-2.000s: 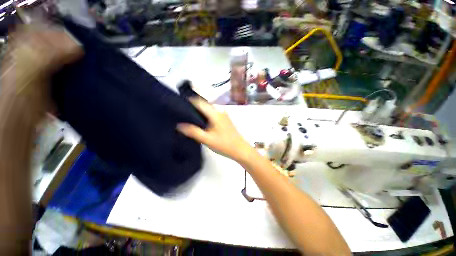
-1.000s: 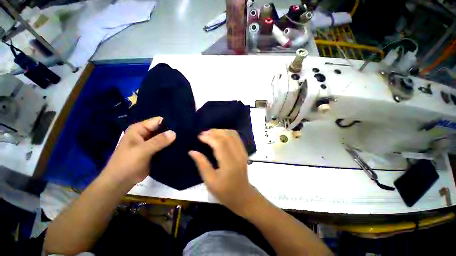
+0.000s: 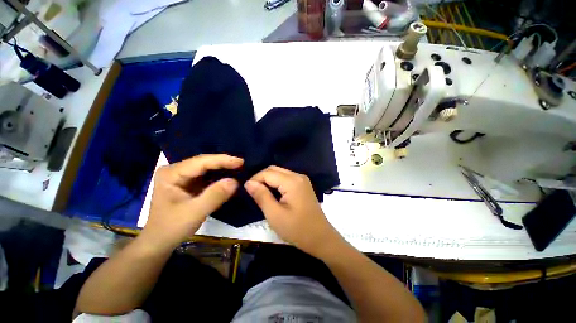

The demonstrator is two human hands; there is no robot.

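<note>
A dark navy garment (image 3: 218, 113) lies on the white table to the left of the sewing machine, one part rounded, the other squarish near the needle area. My left hand (image 3: 189, 192) pinches its cloth between thumb and fingers at the near middle. My right hand (image 3: 284, 202) pinches the cloth beside it, fingertips almost meeting the left ones. The exact edge held is hidden by the fingers. The white sewing machine (image 3: 404, 94) stands at the right, with no cloth under its needle.
A blue bin (image 3: 95, 183) holding dark cloth (image 3: 132, 142) is at left. Snips (image 3: 483, 195) and a black phone (image 3: 549, 217) lie at right. Thread spools (image 3: 382, 12) stand behind. Another machine (image 3: 22, 126) is at far left.
The garment was swung in the air, then laid on the table. Both my hands have since closed together on its near part. The view has shifted slightly, with the machine larger.
</note>
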